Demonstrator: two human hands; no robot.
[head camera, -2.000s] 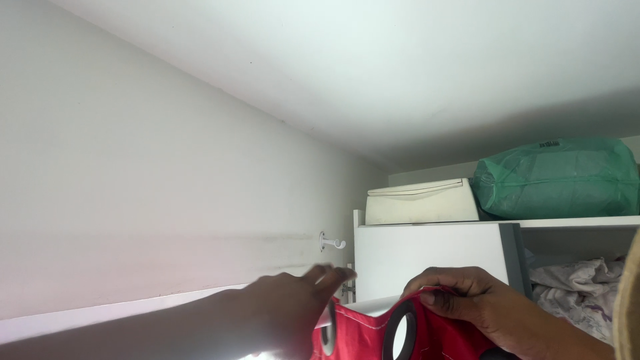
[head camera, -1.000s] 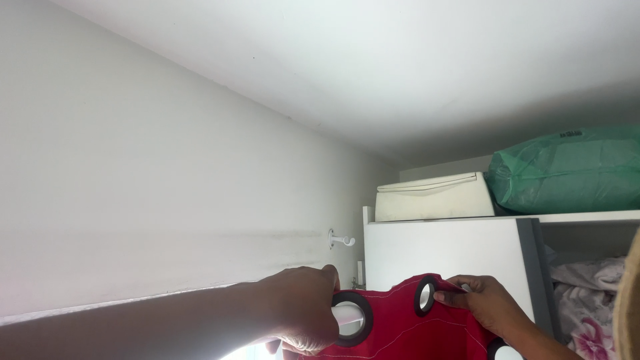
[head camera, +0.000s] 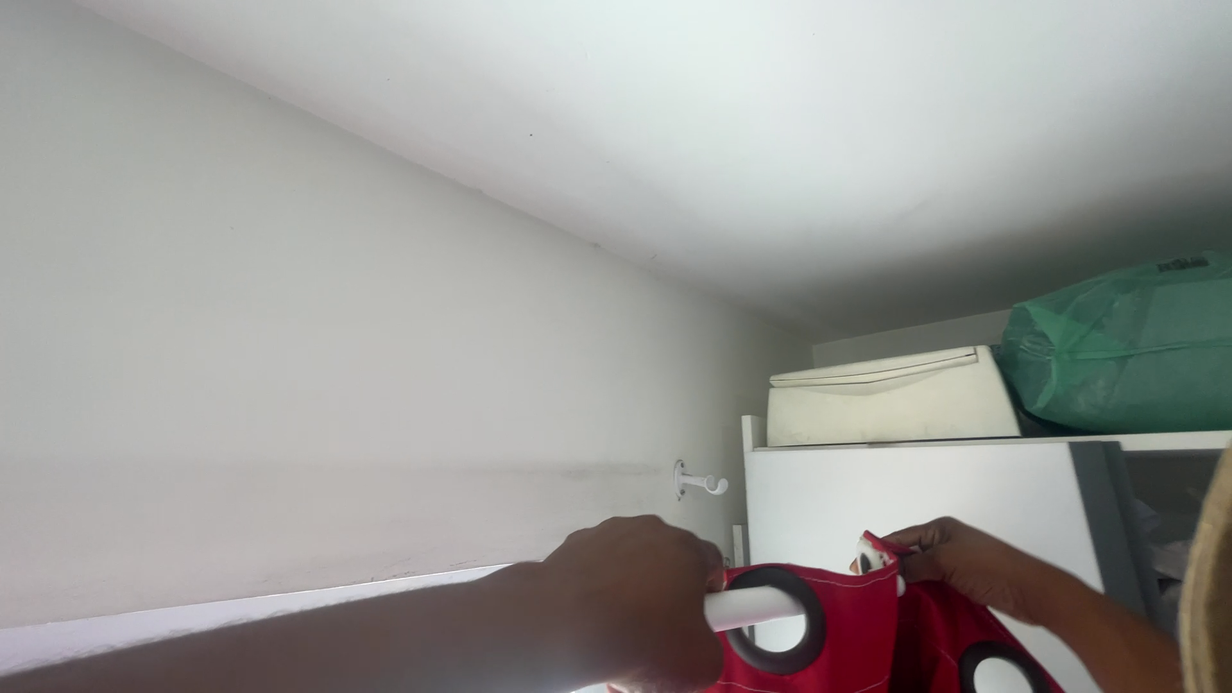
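My left hand (head camera: 640, 602) is closed around a white curtain rod (head camera: 756, 608), near its end. The rod's tip reaches into a dark eyelet ring (head camera: 813, 621) of a red curtain (head camera: 857, 616). My right hand (head camera: 962, 563) pinches the curtain's top edge beside another eyelet, which is turned edge-on. A further dark eyelet (head camera: 1006, 669) shows below the right hand. On the wall beyond the left hand is a white curtain rod bracket (head camera: 701, 481) with an open hook. The lower part of the curtain is out of view.
A cream plastic case (head camera: 895, 399) and a green translucent bag (head camera: 1126, 346) lie on a white shelf (head camera: 1174, 441). Under it stands a white panel with a grey edge (head camera: 1107, 529). A tan, blurred edge (head camera: 1208, 577) is close at the far right. Wall and ceiling meet above.
The curtain's top edge has come up into view since two seconds ago. The rod's white end now shows plainly at the eyelet by my left hand. The right hand still holds the curtain edge.
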